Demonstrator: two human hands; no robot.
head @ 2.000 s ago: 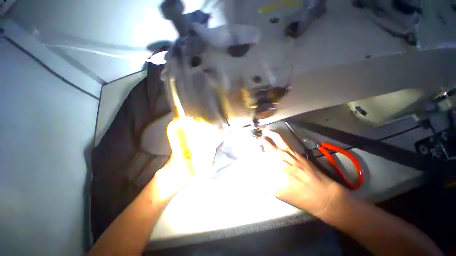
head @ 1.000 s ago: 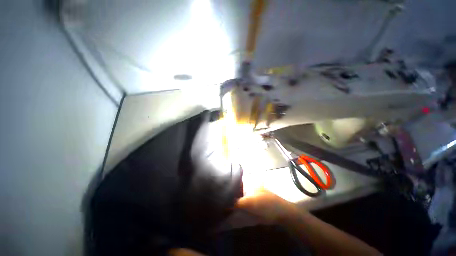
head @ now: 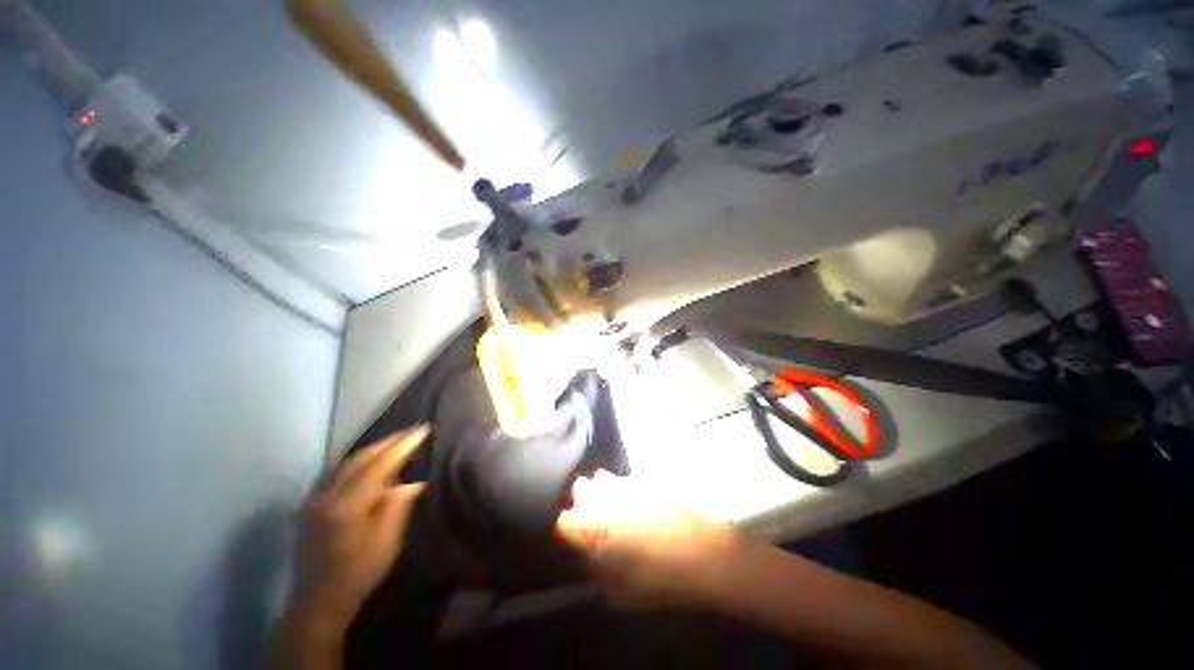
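The dark garment (head: 504,484) is bunched left of and below the needle area, under the bright lamp. My left hand (head: 360,517) is at the garment's left side, fingers apart, thumb and fingertips near the cloth; it does not visibly grip it. My right hand (head: 642,530) is at the garment's right edge, its fingers washed out by glare and partly behind cloth; it appears to hold the edge. The presser foot (head: 626,343) sits in glare under the off-white machine head (head: 733,216). The yellow attachment (head: 513,380) hangs left of the needle.
Scissors with red-orange and black loops (head: 828,425) lie right of the needle. A dark strip (head: 904,367) runs right behind them. A wooden-handled tool (head: 380,79) sticks up at the head's left end. A power socket (head: 131,121) is on the wall. A pink object (head: 1137,295) is at the right.
The view has shifted. The garment, earlier spread far left, was swung over toward the front and is now bunched nearer the needle. My left hand, hidden one second ago, shows again at the cloth's left.
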